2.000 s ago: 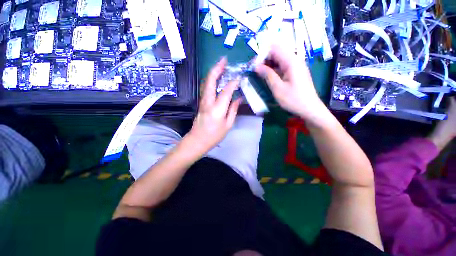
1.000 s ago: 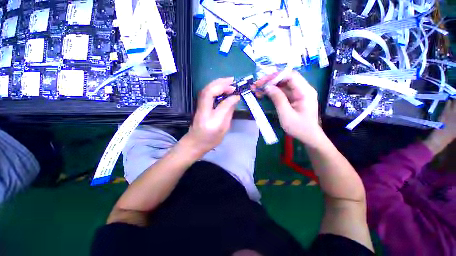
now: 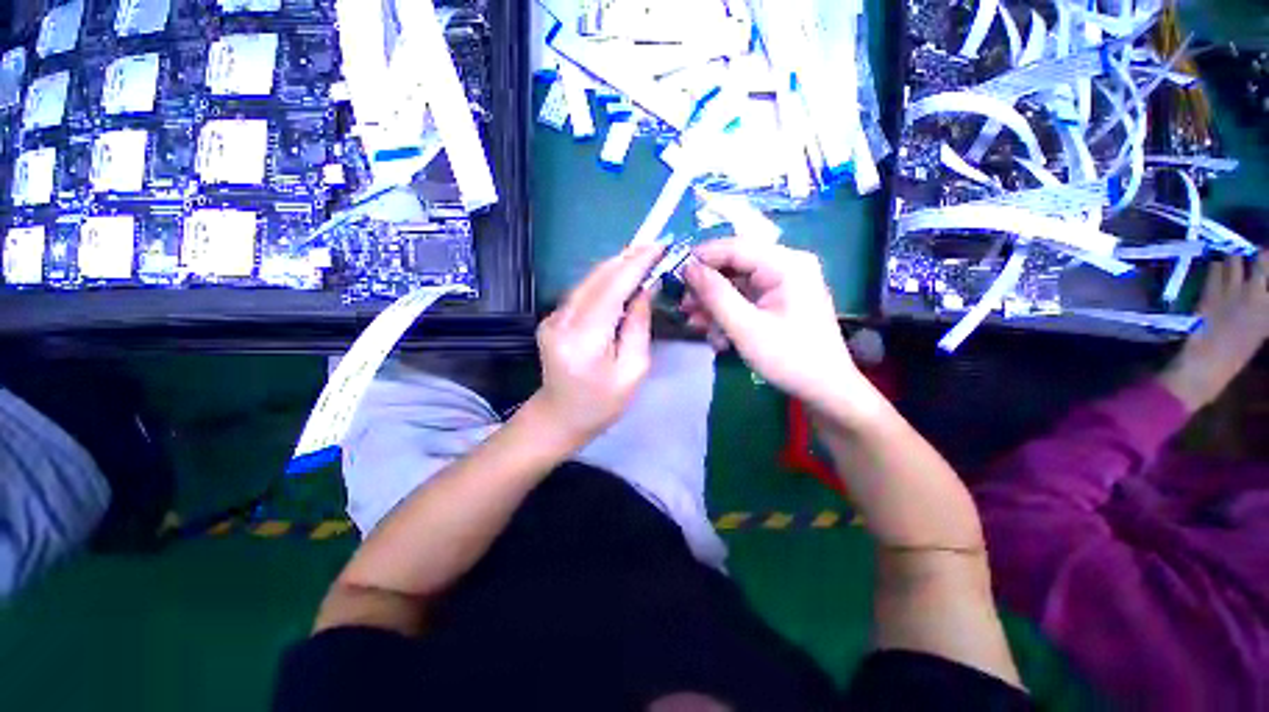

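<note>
My left hand (image 3: 596,341) holds a small dark circuit board (image 3: 671,259) by its edge at the bench's front edge, mostly hidden by fingers. My right hand (image 3: 765,313) has its thumb and fingertips closed at the board's right end. A white ribbon cable (image 3: 663,206) runs from the fingertips up and away toward the loose cable pile (image 3: 800,98). Where this cable meets the board is hidden by the fingers. I cannot tell whether a second cable hangs from the board.
The left tray (image 3: 503,264) holds rows of boards; a cable (image 3: 365,365) hangs over its front edge. The right tray (image 3: 1113,319) holds boards with tangled cables. Another person's hand (image 3: 1230,331) is at its right corner. A red frame (image 3: 803,442) is below the bench.
The board has turned in my hands. The white strip that pointed toward my lap is no longer seen there; a strip now points away from me. My right hand has moved slightly left.
</note>
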